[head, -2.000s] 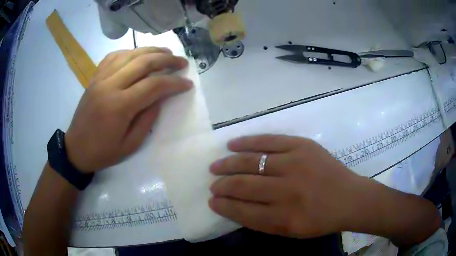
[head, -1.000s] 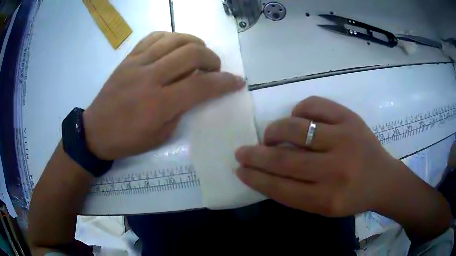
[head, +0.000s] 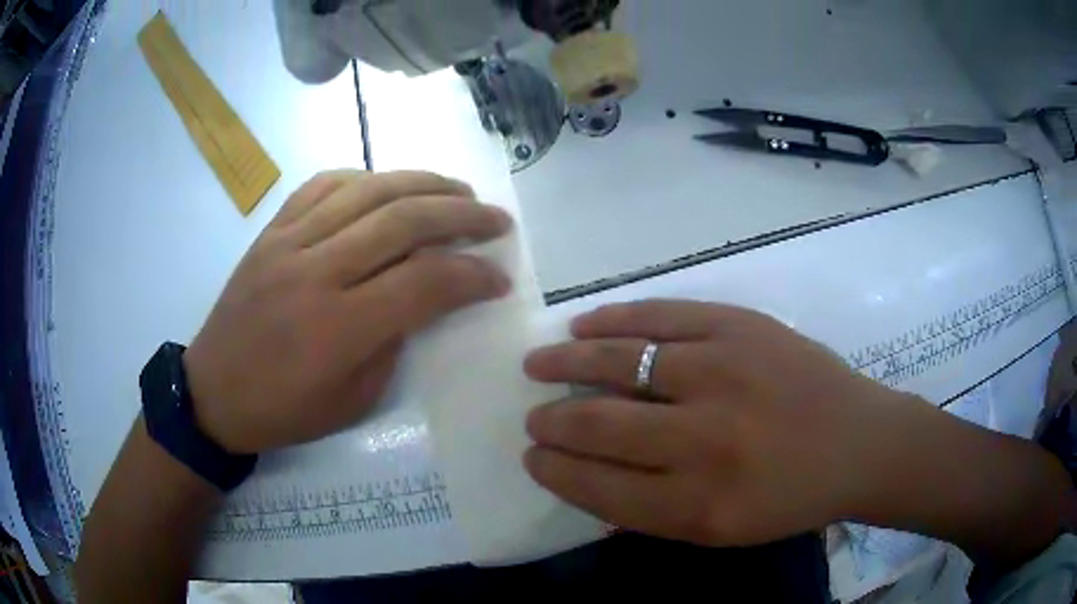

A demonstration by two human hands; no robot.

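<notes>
A white fabric strip (head: pixel 482 366) runs from under the sewing machine head (head: pixel 402 33) down to the table's front edge. My left hand (head: pixel 343 301) lies on the strip's left side with its fingertips on the fabric. My right hand (head: pixel 709 419) lies at the strip's lower right edge, fingertips on the fabric; its thumb is hidden. The needle plate (head: pixel 528 112) shows right of the strip's far end. The needle tip cannot be made out.
Black thread snips (head: pixel 815 139) lie on the right, beside a thin grey metal tool (head: pixel 957 135) and a white scrap (head: pixel 920 158). A yellow ruler-like strip (head: pixel 213 124) lies at the left. A tan roller (head: pixel 595 67) hangs beside the needle area. A printed scale (head: pixel 343 511) follows the table's front edge.
The view tipped down and back up. Compared with two seconds ago, my left hand sits lower on the strip, farther from the machine head. My right hand remains at the strip's lower right edge.
</notes>
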